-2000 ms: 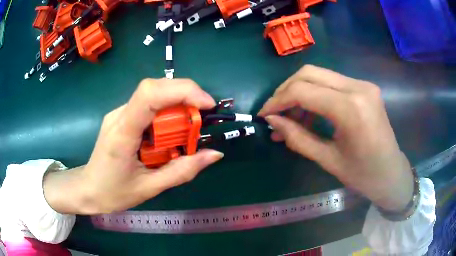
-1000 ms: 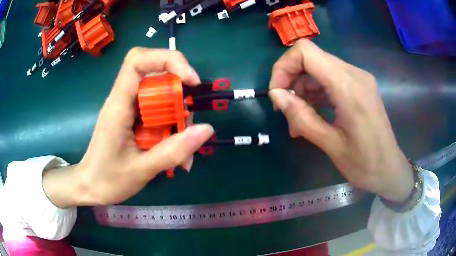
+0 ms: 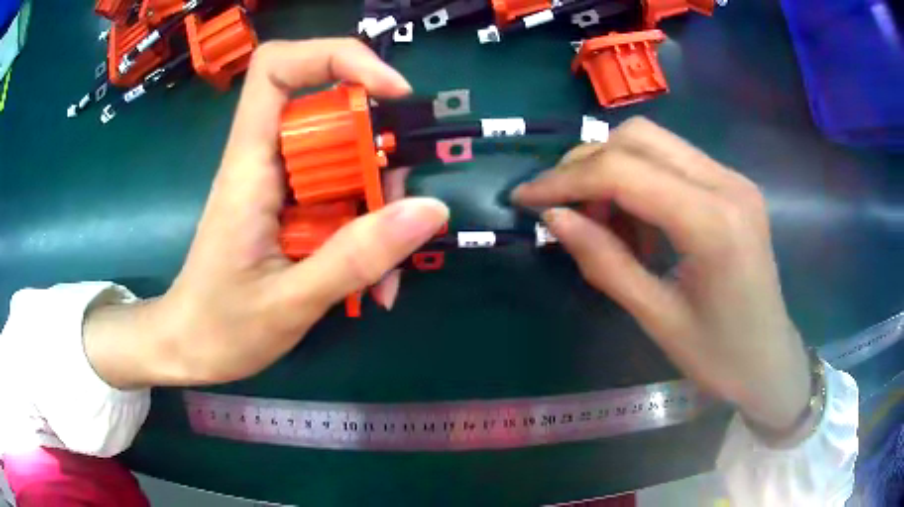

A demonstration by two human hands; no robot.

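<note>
My left hand (image 3: 258, 228) holds two orange connectors, one above the other, with their metal tabs and black leads pointing right. The upper connector (image 3: 322, 147) shows its ribbed side, flange and two tabs; its lead ends in a white plug (image 3: 594, 130). The lower connector (image 3: 315, 227) is partly hidden by my fingers. Its lead has a white label (image 3: 477, 239) and a white plug (image 3: 544, 234) by my right thumb tip. My right hand (image 3: 664, 238) has thumb and forefinger apart beside that plug; whether they touch it is unclear.
A steel ruler (image 3: 436, 422) lies along the near edge. A loose orange connector (image 3: 623, 69) stands at the far side. More connectors with leads lie at far left (image 3: 220, 46) and far middle. A blue bin (image 3: 852, 74) is at far right.
My right fingers have let go of the upper lead and opened near the lower plug. The held connectors have moved away from the ruler. The upper white plug is now visible.
</note>
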